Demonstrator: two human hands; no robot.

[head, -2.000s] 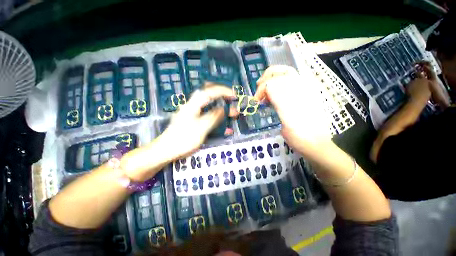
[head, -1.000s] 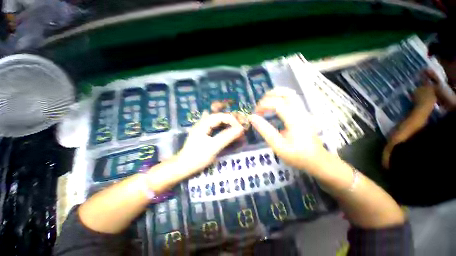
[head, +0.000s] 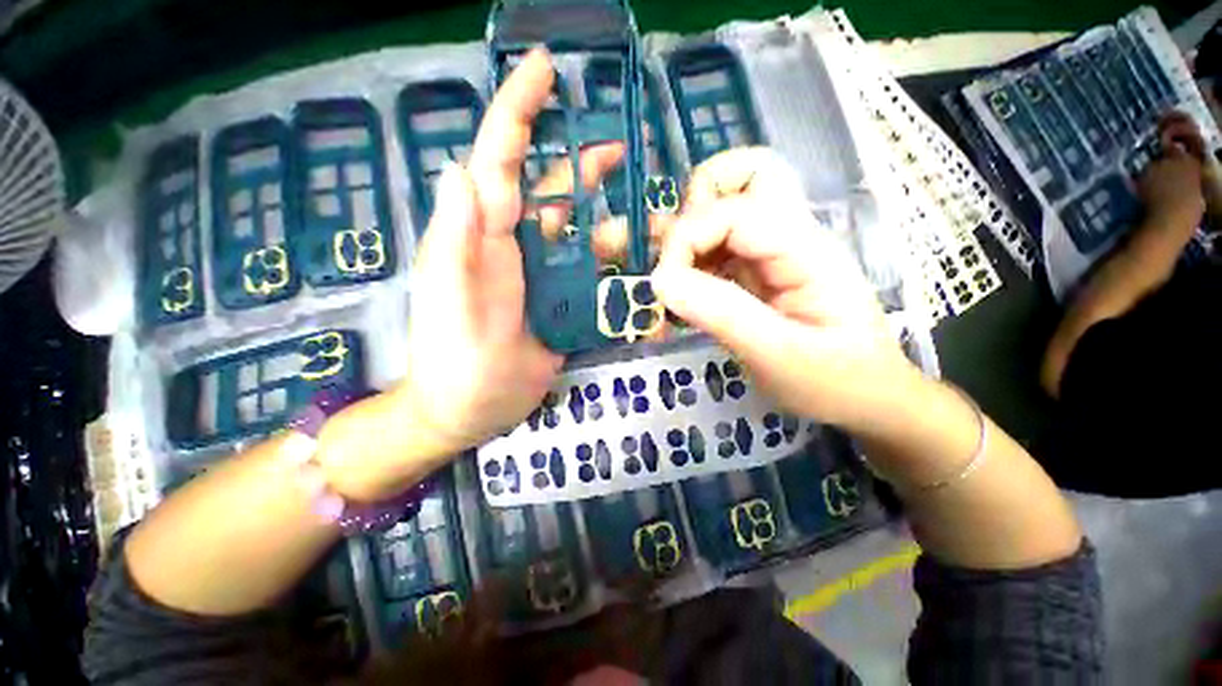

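Note:
My left hand [head: 469, 308] holds a dark teal phone housing [head: 552, 275] upright above the tray, with fingers showing through its window openings. My right hand [head: 777, 295] pinches a yellowish-cream looped gasket [head: 627, 307] at its edge, over the solid lower end of the housing. I cannot tell if the gasket touches the housing. A white die-cut sheet [head: 630, 426] with two rows of dark loop shapes lies across the tray below my hands.
More housings, most with yellowish gaskets, lie in the blister tray [head: 148, 355]. Perforated strips [head: 925, 188] are piled at its right. A white fan [head: 24, 174] is at the left edge. Another person's arm [head: 1139, 248] works at a second tray [head: 1072, 261] at the right.
The held housing now stands upright and clearly visible in my left hand, whose fingers have spread along it. The gasket is at the housing's lower end. The view has shifted, with the fan further left.

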